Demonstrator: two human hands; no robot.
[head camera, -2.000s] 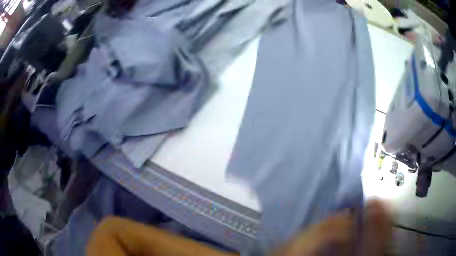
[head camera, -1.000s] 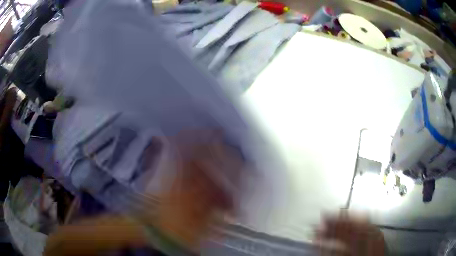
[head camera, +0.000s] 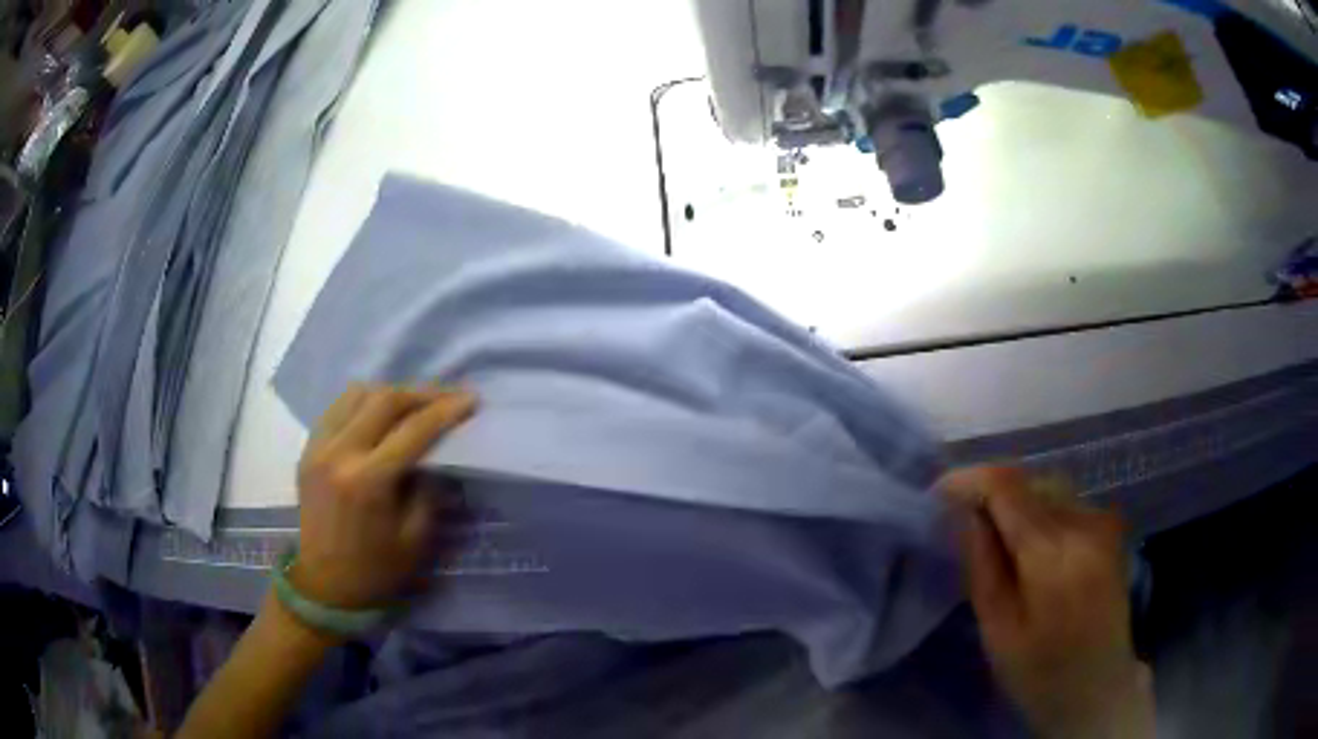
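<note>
A blue-grey garment panel (head camera: 622, 375) lies across the front edge of the table, wrinkled, with its near part hanging over the edge. My left hand (head camera: 369, 491), with a pale green bracelet at the wrist, grips the panel's left part near a straight fold. My right hand (head camera: 1041, 578) grips the panel's right end, where the cloth bunches. The sewing machine head (head camera: 925, 65) stands behind the panel; its presser foot area (head camera: 791, 171) is lit and has no cloth under it.
A stack of cut blue-grey panels (head camera: 188, 274) lies at the table's left. A printed ruler tape (head camera: 1142, 459) runs along the front edge. A stubby grey cylinder (head camera: 911, 156) hangs beside the needle. A small dark and coloured object (head camera: 1297, 270) lies at the far right.
The view has turned toward the machine. The blurred panel that was at the left is now spread in front of me, and my right hand, earlier away from it, now holds its right end.
</note>
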